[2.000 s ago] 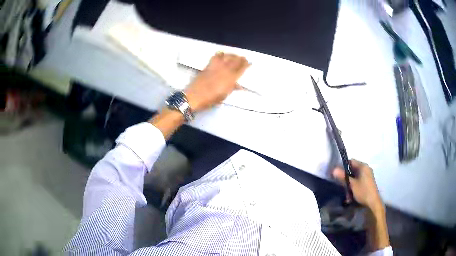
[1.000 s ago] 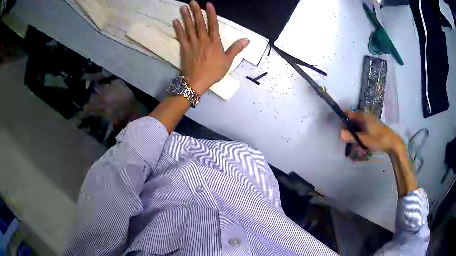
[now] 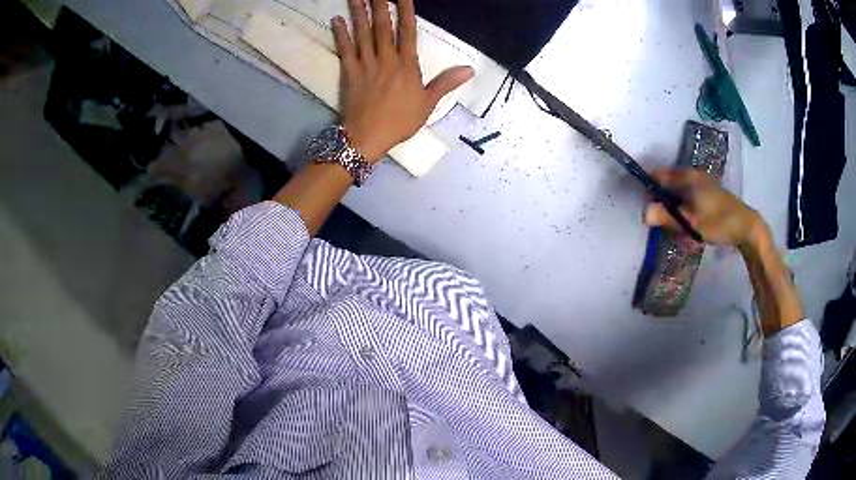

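My left hand (image 3: pixel 383 94) lies flat with spread fingers on the cream card pattern pieces (image 3: pixel 291 58) at the upper left. A narrow cream strip (image 3: pixel 420 152) sticks out under its wrist side. My right hand (image 3: pixel 704 208) grips the handles of the long black tailor's shears (image 3: pixel 601 141). The blades look nearly closed; their tips lie at the near edge of the black fabric (image 3: pixel 497 26), beside the pattern's right end. Thin black strips hang at the tips. Whether the blades are in the cloth cannot be told.
Small black offcuts (image 3: pixel 481 142) lie near the pattern. A mottled grey-brown block (image 3: pixel 678 272) lies under and beside my right hand, a blue item at its edge. A dark green tool (image 3: pixel 723 94) and a long black panel (image 3: pixel 818 141) are at right. Pale loops (image 3: pixel 748 330) lie near the table edge.
My left hand has moved from the card's near part to lie flat on it. The shears have swung up from the near table edge to the fabric corner, and closed slightly.
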